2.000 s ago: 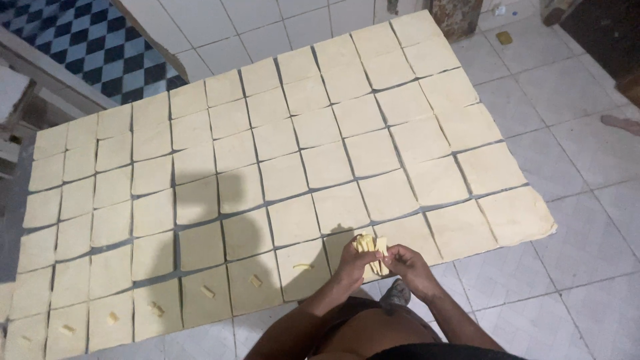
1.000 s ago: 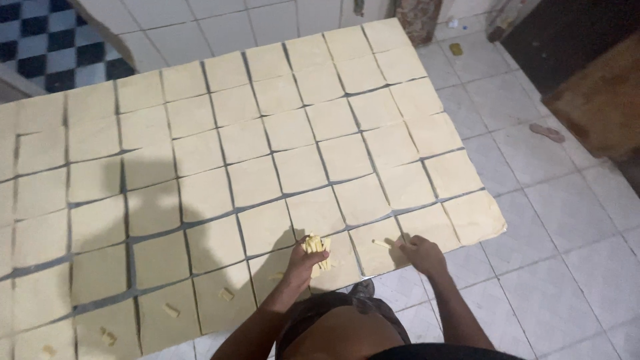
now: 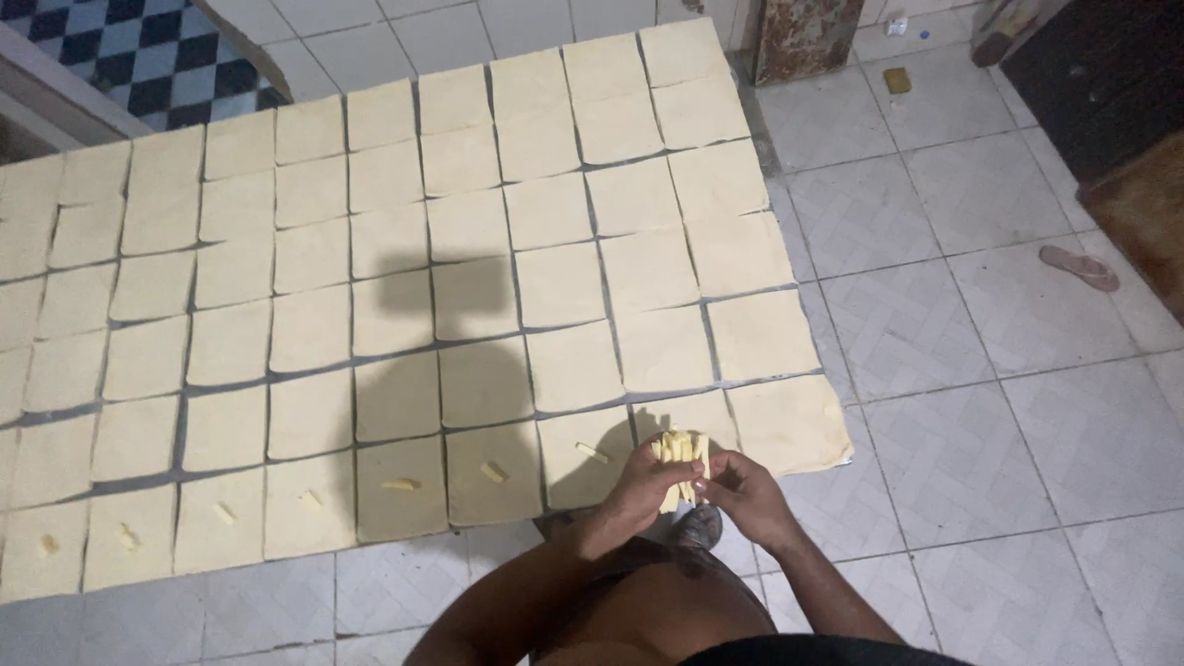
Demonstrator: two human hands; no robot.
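Rows of pale dough squares point(image 3: 561, 285) cover a long table. My left hand point(image 3: 638, 490) grips a bundle of pale yellow sticks point(image 3: 680, 453), perhaps cheese, over the near edge of the table. My right hand point(image 3: 745, 490) is at the right side of the bundle, its thumb and finger closed on a stick there. A single stick point(image 3: 592, 452) lies on the dough square just left of my left hand. In the same near row, more squares farther left bear sticks, such as this one point(image 3: 400, 484). The near-right corner square point(image 3: 786, 424) bears no stick.
Grey-white floor tiles point(image 3: 934, 324) surround the table's right end. A flip-flop point(image 3: 1079, 267) lies on the floor at right, near a dark and brown panel point(image 3: 1101, 111). Behind the table are a tiled wall point(image 3: 435, 32), a rusty post point(image 3: 805, 37) and blue-black checkered tiling point(image 3: 148, 55).
My right hand was over a dough square with a stick, to the right of my left hand, a second ago. Now it is back at the bundle in my left hand.
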